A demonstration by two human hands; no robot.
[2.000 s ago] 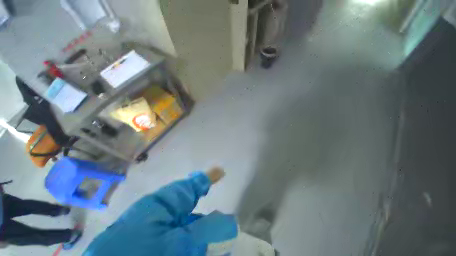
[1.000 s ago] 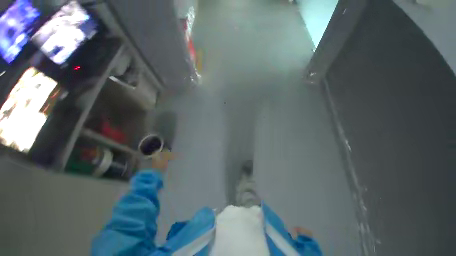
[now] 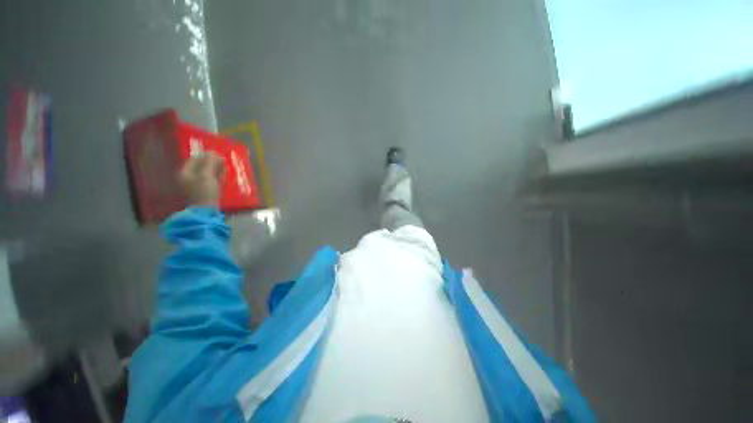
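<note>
My left hand point(image 3: 202, 178) is stretched out at the left, in a blue sleeve. It is blurred, and no held thing can be made out in it. From this view it overlaps a red box point(image 3: 152, 161) that stands by the grey wall at the left. Whether the hand touches the box cannot be told. My right hand is not in view; only the blue sleeve with a white stripe shows at the lower right.
Grey floor point(image 3: 330, 107) runs ahead, with a yellow line around the red box. One of my feet point(image 3: 395, 155) shows on it. A bright doorway point(image 3: 652, 58) is at the upper right, with a dark grey wall point(image 3: 660, 314) below it. A red, white and blue sign point(image 3: 29, 140) is at the far left.
I have moved forward along the corridor. The screens, shelves and dark round bin have passed out of view, and the red box and doorway are now nearer. My right hand has left the view.
</note>
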